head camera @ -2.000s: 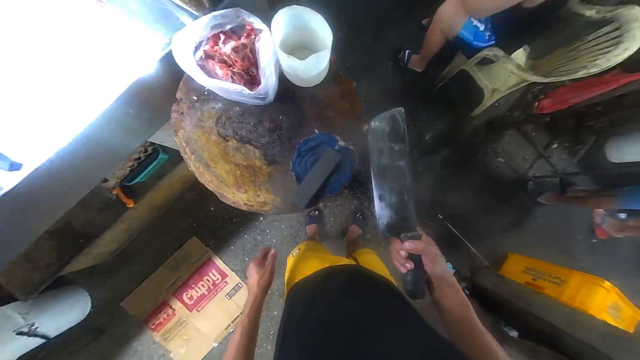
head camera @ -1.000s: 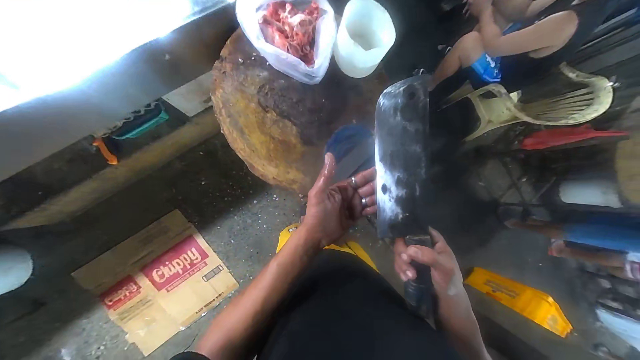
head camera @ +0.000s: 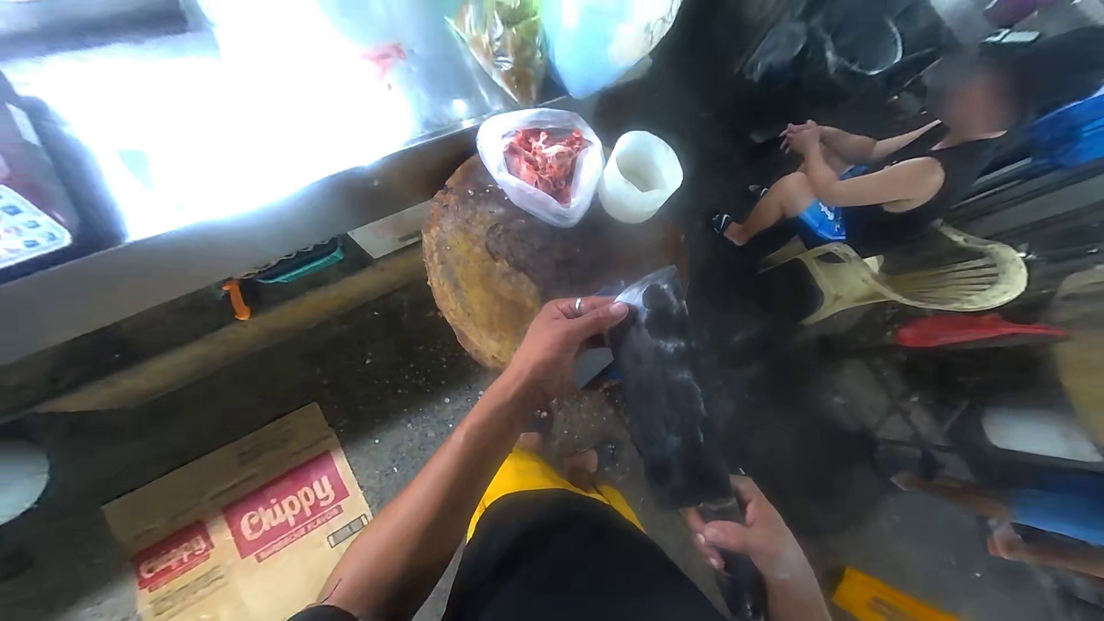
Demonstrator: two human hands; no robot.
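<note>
My right hand [head camera: 750, 530] is closed around the dark handle of a large cleaver [head camera: 668, 397], whose wide blade points up and away from me. Near the blade's far end, the thumb and fingers of my left hand [head camera: 565, 341] touch its left edge; a ring shows on one finger. Behind that hand, a grey block [head camera: 593, 366] is partly visible over something blue. The round wooden chopping block [head camera: 483, 285] carries an open plastic bag [head camera: 496, 142] of raw red meat [head camera: 548, 159] and a whitish plastic container [head camera: 642, 177] on its far side.
A flattened cardboard box [head camera: 250, 526] lies on the floor at left. A bright counter [head camera: 259, 203] runs along the upper left. To the right, a person [head camera: 888, 190] sits on a cream plastic chair [head camera: 949, 276], near a red object [head camera: 975, 330]. A yellow object [head camera: 888, 599] is at bottom right.
My left hand, low and apart from the cleaver two seconds ago, has come up to the far end of its blade. The cleaver stays in my right hand. The view has shifted.
</note>
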